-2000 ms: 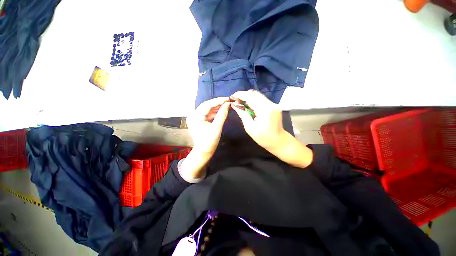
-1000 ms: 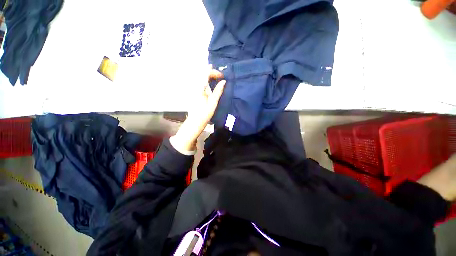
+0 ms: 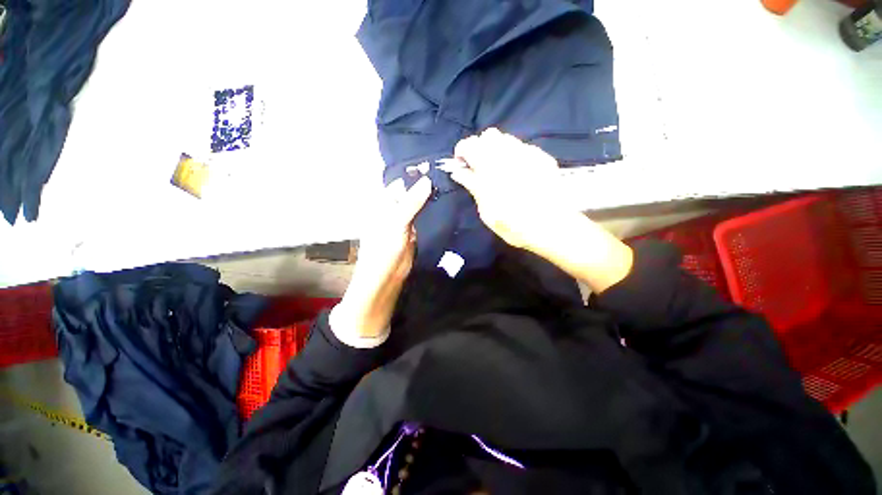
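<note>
Navy trousers (image 3: 503,77) lie over the table's near edge and hang down toward my lap. My left hand (image 3: 392,247) grips the waistband cloth with thumb and fingers on its left side. My right hand (image 3: 517,189) is just to the right, its fingertips pinched at the waistband close to my left fingertips. What the right fingertips hold is too small to tell. A small white label (image 3: 451,262) shows on the cloth below and between my hands.
A pile of dark buttons (image 3: 232,118) and a yellow-brown square (image 3: 190,175) are on the white table (image 3: 300,145). Navy garments (image 3: 155,358) hang over a red crate (image 3: 274,363) at left. Another red crate (image 3: 783,261) is at right. A dark bottle (image 3: 861,26) stands upper right.
My right hand has come back from the far right to the waistband beside my left hand. The left hand still holds the cloth. The view has shifted slightly.
</note>
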